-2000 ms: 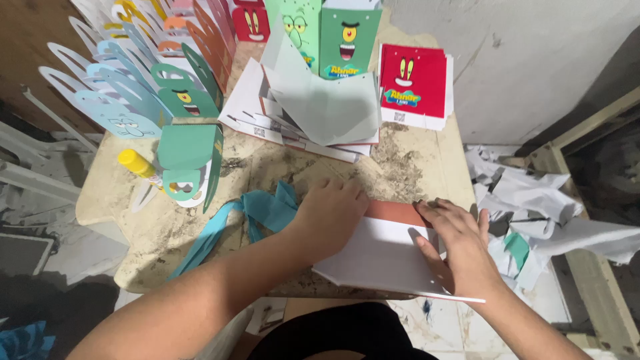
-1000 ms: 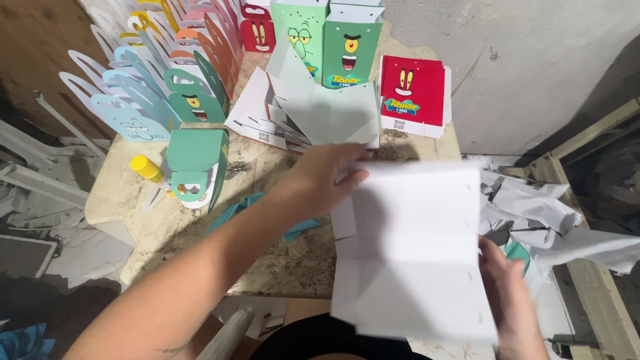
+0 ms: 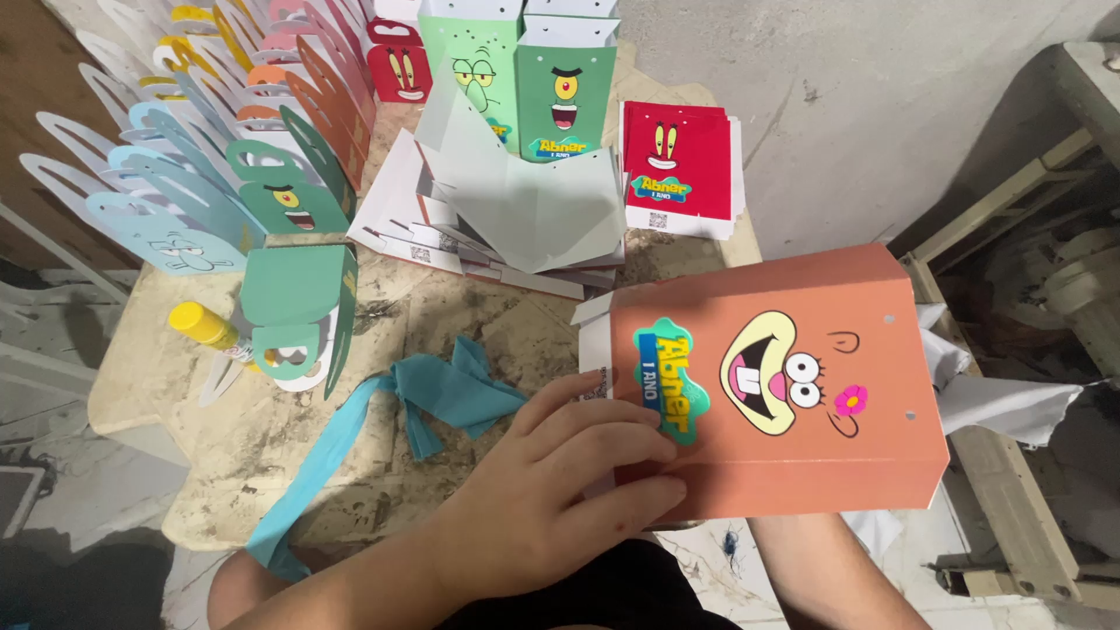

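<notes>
An orange printed card bag (image 3: 787, 367) with a cartoon face lies on its side at the right front of the table, its printed face up. My left hand (image 3: 586, 464) rests on its bottom end, fingers spread over the printed logo and the white flaps. Beneath the bag my right forearm (image 3: 831, 560) shows; the right hand itself is hidden under or inside the card. Left of my left hand lies a knotted strip of teal cloth (image 3: 459, 385). Beyond the bag, a loose pile of partly folded card sheets (image 3: 534, 201) has its pale undersides up.
Red printed cards (image 3: 678, 166) are stacked at the table's right. Two green bags (image 3: 564, 96) stand at the back. Rows of handled boxes (image 3: 175, 227) fill the left, with a green box (image 3: 297, 289) and yellow-capped glue stick (image 3: 206, 324) nearer. Paper scraps (image 3: 1006, 407) lie beyond the right edge.
The card has been turned from its white side to its orange printed side and opened out into a bag shape. My left hand has moved down onto its bottom end; my right hand has gone out of sight.
</notes>
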